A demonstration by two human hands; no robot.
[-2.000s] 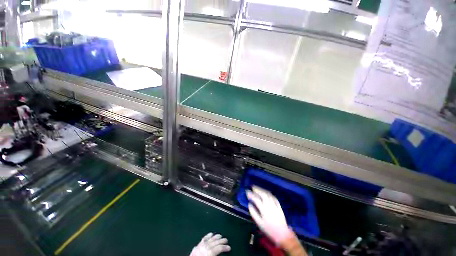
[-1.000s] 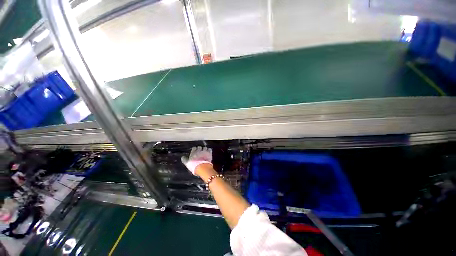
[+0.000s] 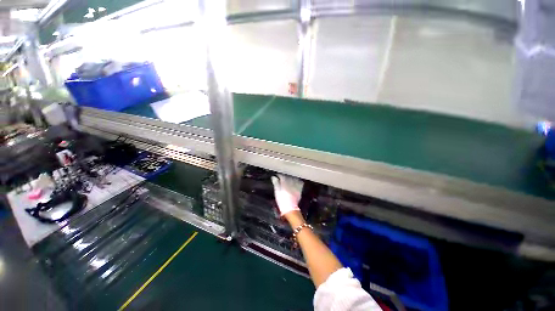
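Note:
My right hand, in a white glove, reaches up from the bottom edge, a bead bracelet at its wrist. It lies over a stack of shiny clear bags with dark contents, right of the upright post and under the raised surface's rail. Its fingers point away from me and are blurred, so I cannot tell whether they grip a bag. My left hand is out of the picture. A blue bin stands right of the stack, its inside dark.
The metal post rises left of my hand. A rail edges the raised green surface. A filled blue crate stands at back left. Clear plastic covers the left bench; a black cable coil lies beyond. A yellow line marks the mat.
My right hand has gone from the blue bin to the bagged stack and is still there. My left hand has left the picture. The view has turned and shifted.

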